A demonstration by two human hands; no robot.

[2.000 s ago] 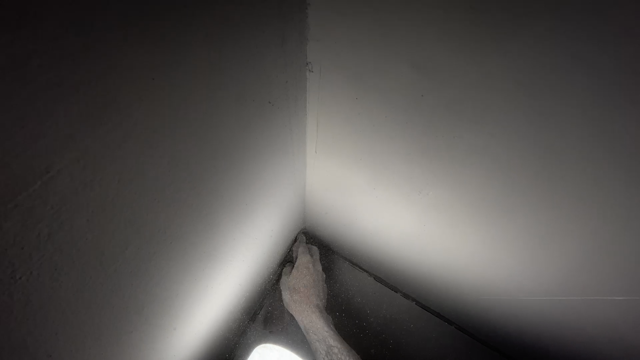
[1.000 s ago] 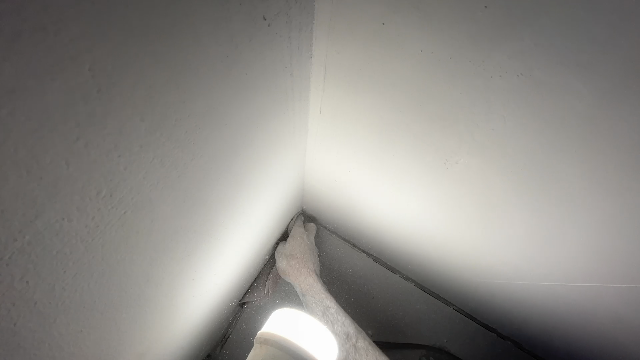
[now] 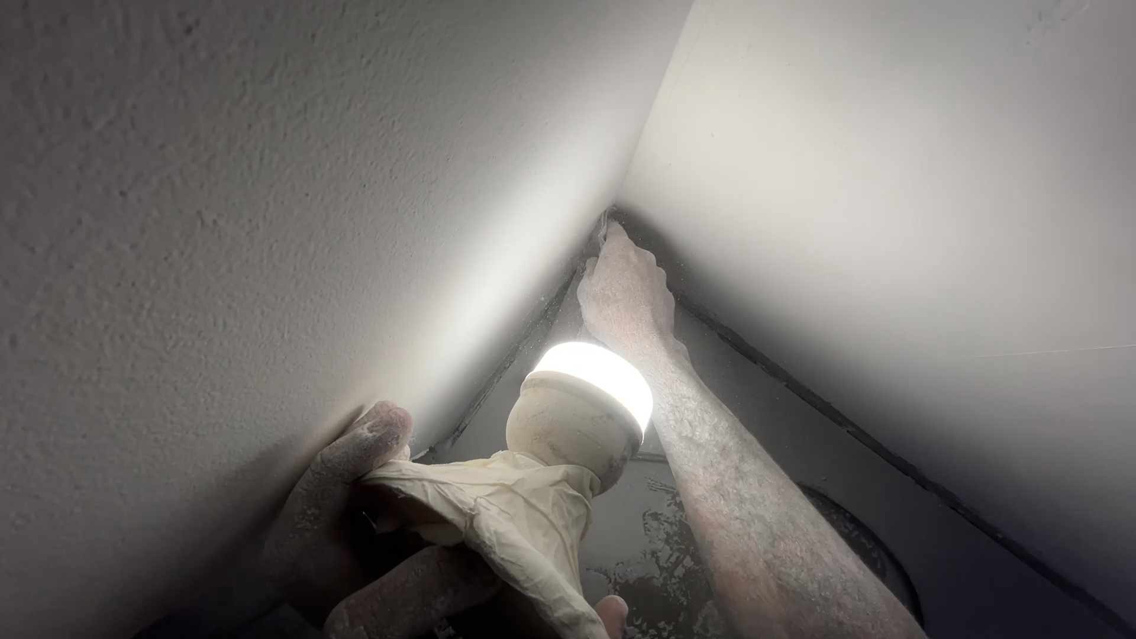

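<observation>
A lit bulb-shaped lamp (image 3: 581, 413) with a pale body stands low in the middle of the head view, its neck wrapped in a cream, crumpled cover (image 3: 524, 510). My left hand (image 3: 382, 524) holds it from beneath by this cover, one dusty finger raised close to the left wall. My right hand (image 3: 626, 288), coated in pale dust, reaches into the low corner where the two walls meet. Its fingers are curled, and a small, thin thing shows at the fingertips; what it is I cannot tell. The right forearm passes just right of the lamp.
A rough, textured wall (image 3: 222, 240) rises on the left and a smoother pale wall (image 3: 887, 177) on the right. Dark gaps (image 3: 799, 390) run along their lower edges. Behind the forearm lie a patchy grey surface (image 3: 657, 568) and a dark curved object (image 3: 865, 541).
The lamp has come farther into view, and my left hand now shows beneath it. My right hand stays at the corner. The view has shifted and tilted.
</observation>
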